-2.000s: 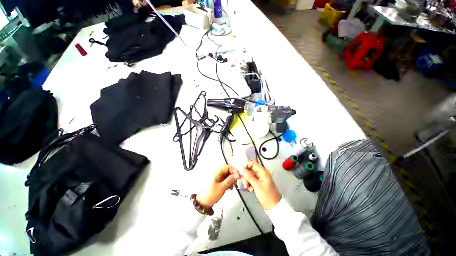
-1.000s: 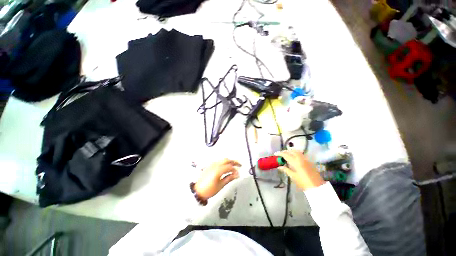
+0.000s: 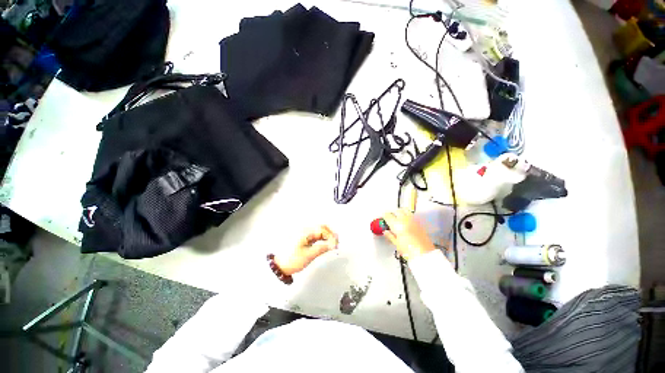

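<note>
My right hand (image 3: pixel 410 234) holds a small red thread spool (image 3: pixel 377 226) with a green end in its fingertips, above the white table (image 3: pixel 306 171). My left hand (image 3: pixel 310 251), with a beaded bracelet at the wrist, is to the left of the spool and apart from it. Its fingers are curled with the thumb near them; whether they pinch a fine thread cannot be told. No strand shows between the hands.
Black garments (image 3: pixel 186 164) lie at the left, beside a fanned black pile (image 3: pixel 292 62). Black hangers (image 3: pixel 368 146) and a black blower (image 3: pixel 443 127) with cords lie ahead. A white can (image 3: pixel 532 255) and thread cones (image 3: pixel 523 286) lie right, near grey striped cloth (image 3: pixel 590 328).
My hands, close together two seconds ago, are apart. My right hand has taken the red spool from beside the cones. The spool now shows more end-on. The camera view has shifted and turned.
</note>
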